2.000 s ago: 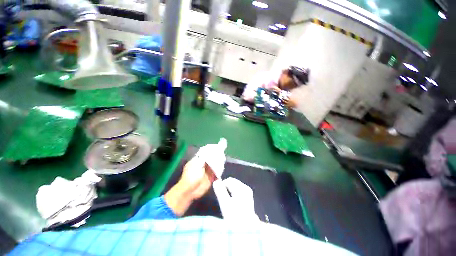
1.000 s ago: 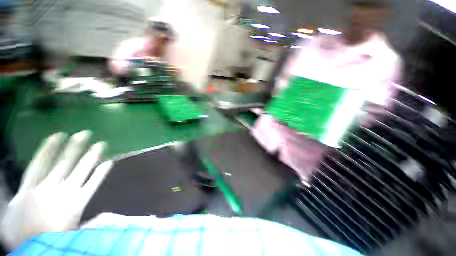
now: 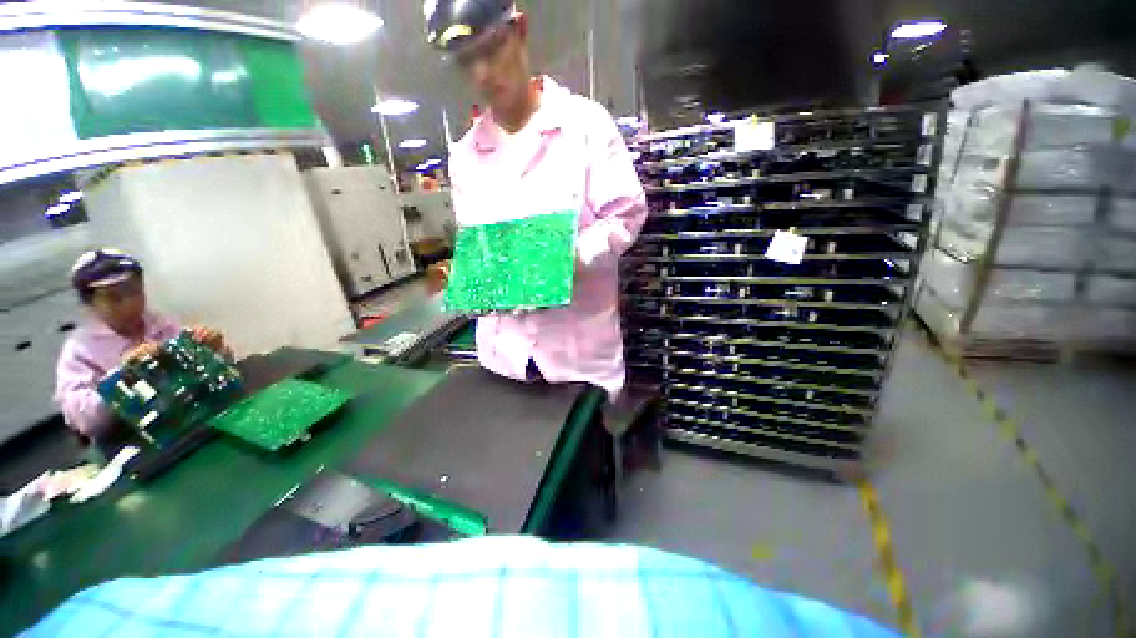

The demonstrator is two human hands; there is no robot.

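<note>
Neither of my hands is in the picture; my blue checked smock fills the bottom edge. Nearest in front of me is a black foam pad (image 3: 280,530), partly cut off by the smock, with a small black block (image 3: 343,501) at its right edge. A black anti-static mat (image 3: 467,442) lies to the right, with a green edging strip (image 3: 430,509) along its near left side. A green printed circuit board (image 3: 280,413) lies on the bench beyond.
A standing person in pink (image 3: 536,168) holds a green circuit board (image 3: 513,262) upright. A seated person (image 3: 94,343) holds a board with components (image 3: 171,384). A tall rack (image 3: 772,299) stands right, wrapped stacks (image 3: 1059,224) behind it. White cloth (image 3: 62,484) lies left on the green bench (image 3: 150,530).
The view has swung right, bringing the rack and standing person toward the centre. My open gloved left hand, seen one second ago, is out of view. The clasped hands seen earlier are gone too.
</note>
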